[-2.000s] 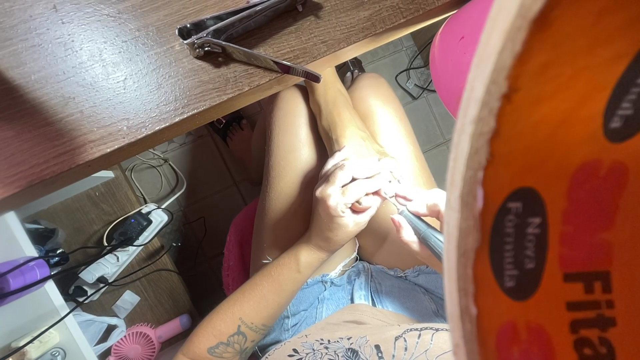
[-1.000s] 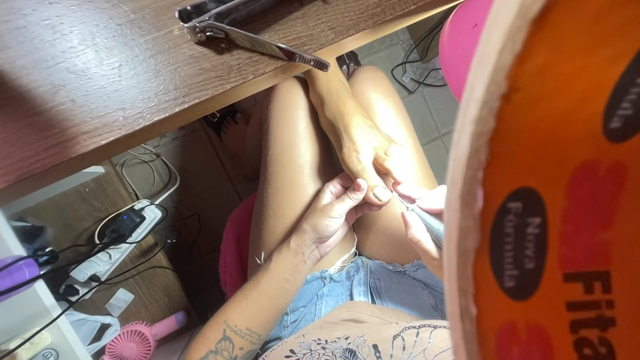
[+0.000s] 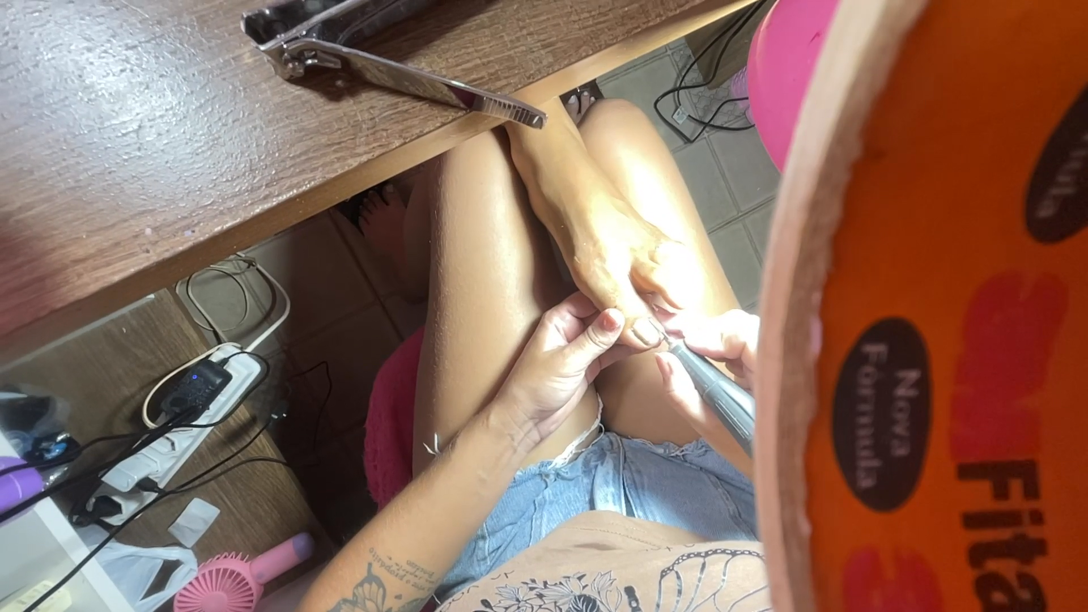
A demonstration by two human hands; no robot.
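My left hand (image 3: 561,361) grips the big toe of another person's foot (image 3: 595,229), with the thumb along its side. The foot comes from under the table and rests over my thighs. My right hand (image 3: 722,374) holds a grey pen-shaped rotary nail drill (image 3: 716,395), its tip touching or very close to the edge of the toenail (image 3: 646,332). Part of my right hand and the rear of the drill are hidden behind a large orange roll of tape.
On the wooden table (image 3: 127,127) lies a metal hinged clamp (image 3: 408,81), its end past the edge. The orange roll (image 3: 901,212) blocks the right side. A power strip (image 3: 183,442) with cables, a pink handheld fan (image 3: 225,582) and a pink round object (image 3: 786,76) are around me.
Two seconds ago my left hand covered the front of the foot; now it holds the big toe from the side, and the foot shows more. The drill stays in my right hand.
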